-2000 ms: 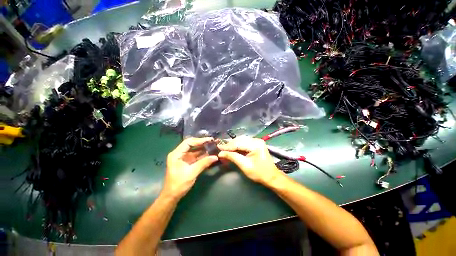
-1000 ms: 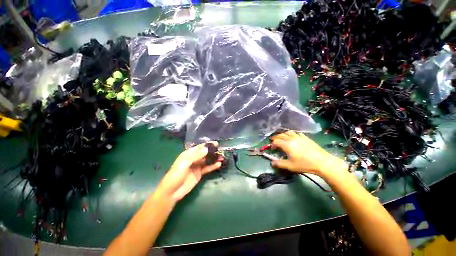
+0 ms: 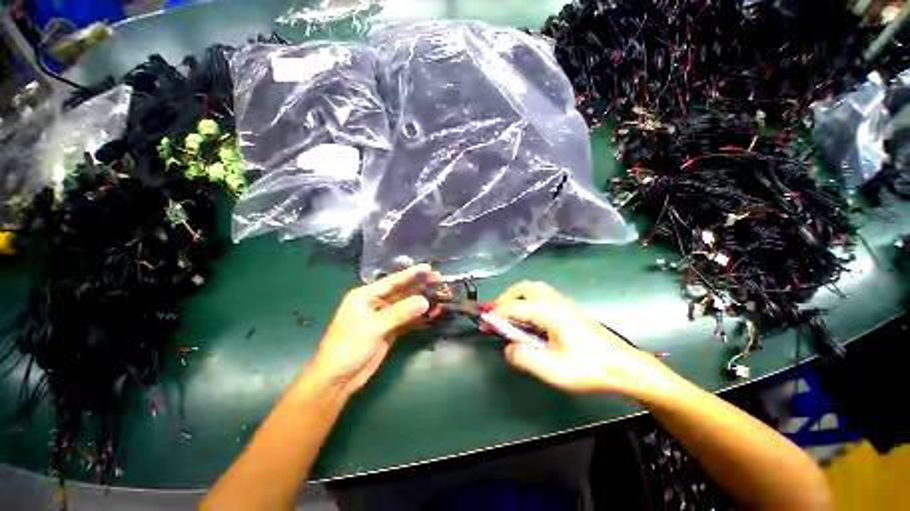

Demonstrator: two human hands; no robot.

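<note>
My left hand (image 3: 364, 324) holds a small dark housing (image 3: 435, 292) between thumb and fingertips, just in front of the large clear bag. Small pale and coloured bits show at its right side. My right hand (image 3: 564, 339) is closed around the pliers (image 3: 511, 328), whose jaws point left and reach the housing. The pliers show red near the jaws and a pale part on one handle. Whether the jaws grip anything is too small to tell. A thin black cable with a red tip (image 3: 654, 354) shows beyond my right hand.
A large clear bag (image 3: 479, 150) of dark parts lies ahead, with a smaller labelled bag (image 3: 309, 140) on its left. A black harness pile (image 3: 120, 279) with yellow-green pieces (image 3: 205, 155) lies left, another harness pile (image 3: 743, 210) right. The green tabletop (image 3: 419, 419) has a curved near edge.
My right hand has let go of the housing, picked up the pliers from the table and brought them left to it. My left hand still holds the housing. The view has shifted slightly.
</note>
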